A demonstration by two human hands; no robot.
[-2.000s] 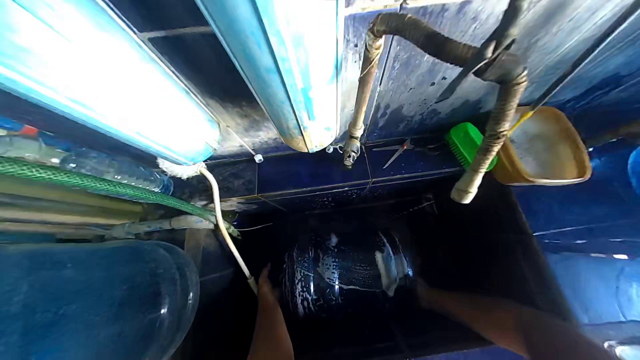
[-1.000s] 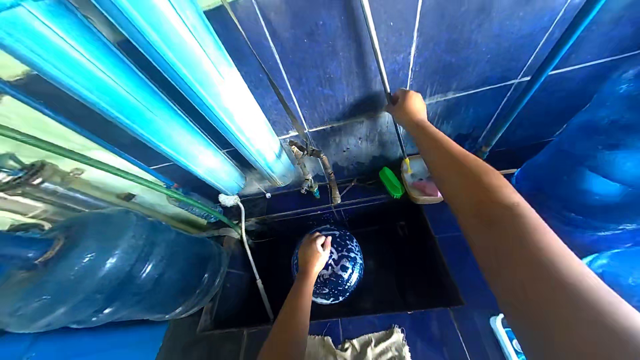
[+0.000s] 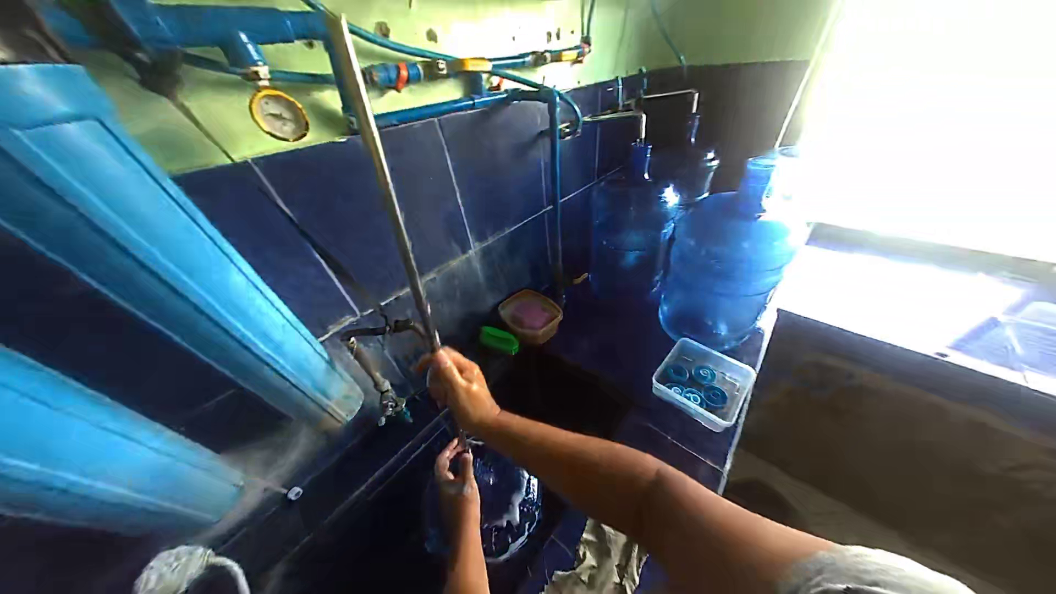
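Note:
My right hand [image 3: 462, 389] is closed around a long thin rod [image 3: 388, 181] that rises steeply toward the upper left. Below it, my left hand [image 3: 456, 474] is at the mouth of a soapy blue water jug [image 3: 505, 503] in the dark tiled basin. The rod's lower end runs down to that hand and the jug; its tip is hidden. Whether the left fingers grip the rod, the jug's neck or both cannot be told. A tap [image 3: 389, 404] on a wrapped pipe is just left of the hands.
A green brush [image 3: 499, 340] and a tub with something pink [image 3: 530, 317] sit behind the basin. Right are large blue jugs [image 3: 718, 264] and a clear box of caps [image 3: 704, 384]. Blue filter housings [image 3: 165, 247] hang left; a cloth [image 3: 606, 557] lies near the basin.
Both hands were on the jug two seconds ago; the right one then took hold of the rod. Since then it has come down close above the left hand. The view has swung toward the right.

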